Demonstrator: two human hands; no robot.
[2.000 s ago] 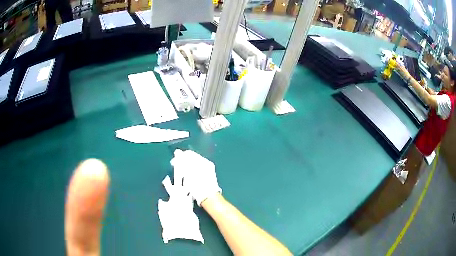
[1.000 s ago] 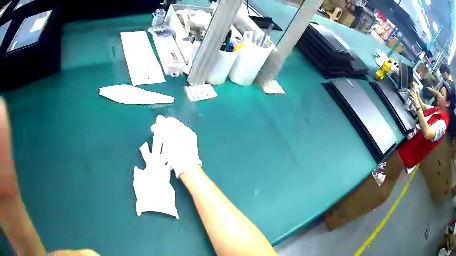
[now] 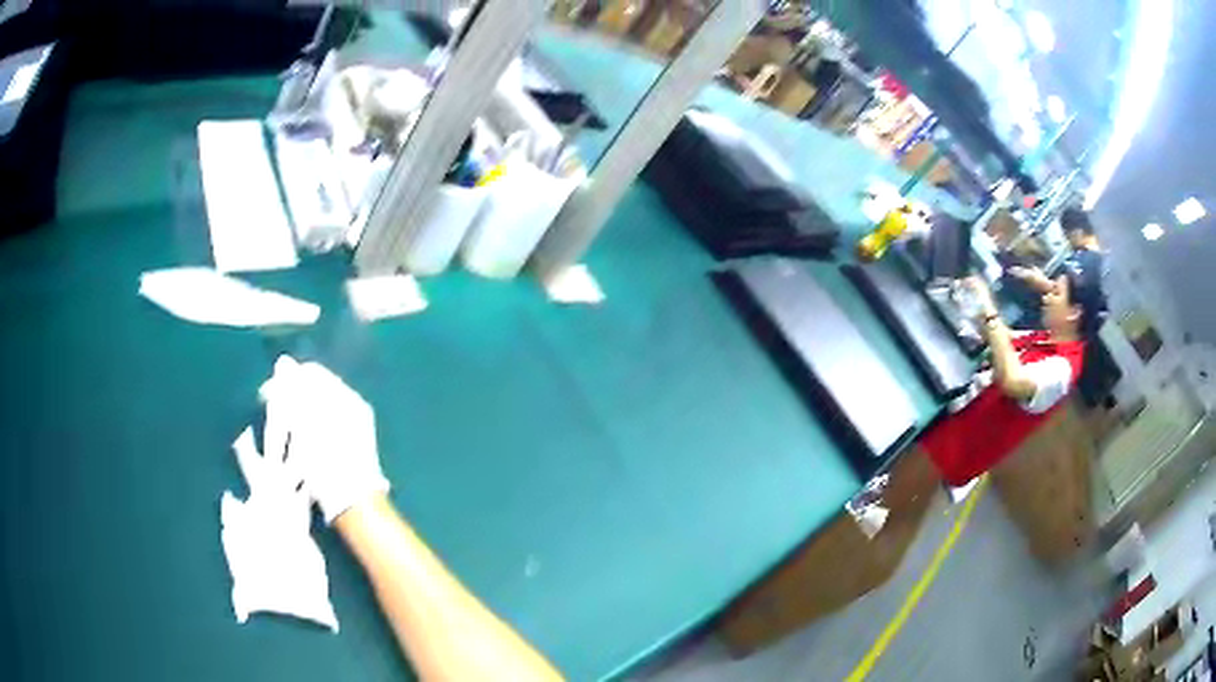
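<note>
My right hand (image 3: 320, 433) wears a white glove and rests on the green mat (image 3: 560, 440), left of the middle. Its fingers are bent and point away from me. An empty white glove (image 3: 278, 566) lies flat on the mat just below and left of it, its fingers touching or partly under my hand. Whether my fingers pinch the glove is hidden. My left hand is out of the picture.
A white pointed strip (image 3: 227, 297) and a white card (image 3: 247, 197) lie beyond my hand. Pen cups (image 3: 514, 220) stand by metal posts (image 3: 447, 133). Dark panels (image 3: 827, 360) lie right. A person in a red vest (image 3: 994, 429) stands beyond the bench edge.
My bare left hand has left the picture at the left. The view has turned right and tilted, so the bench things appear further left. My right hand stays by the empty glove.
</note>
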